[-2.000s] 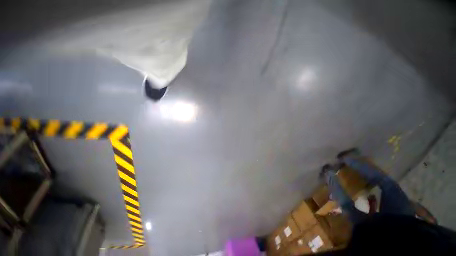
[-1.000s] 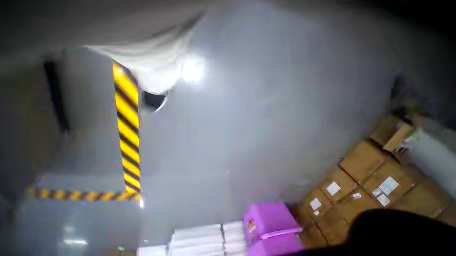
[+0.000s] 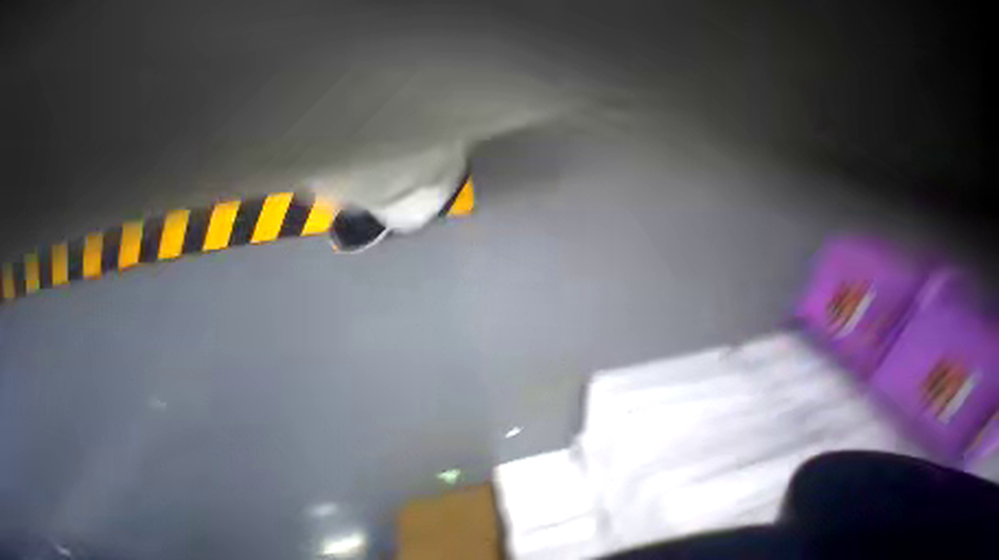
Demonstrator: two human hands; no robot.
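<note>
No hand shows in the head view. A pale work coat point(image 3: 411, 181) hangs across the upper middle, blurred, with a dark shoe tip point(image 3: 358, 229) under its hem. A large white stack point(image 3: 723, 427) lies at the lower right; its layers are blurred and I cannot tell what they are. Purple bins point(image 3: 860, 301) with orange-and-white labels stand beside it at the right.
Yellow-black hazard tape point(image 3: 175, 234) crosses the grey floor point(image 3: 329, 361) at the left and passes behind the coat. A brown carton point(image 3: 449, 525) is at the bottom edge. A dark blurred shape point(image 3: 876, 503) covers the lower right corner.
The view has moved on along the floor. The white stack and purple bins are larger and further right, the stacked brown cartons have left the picture, and the tape now runs across.
</note>
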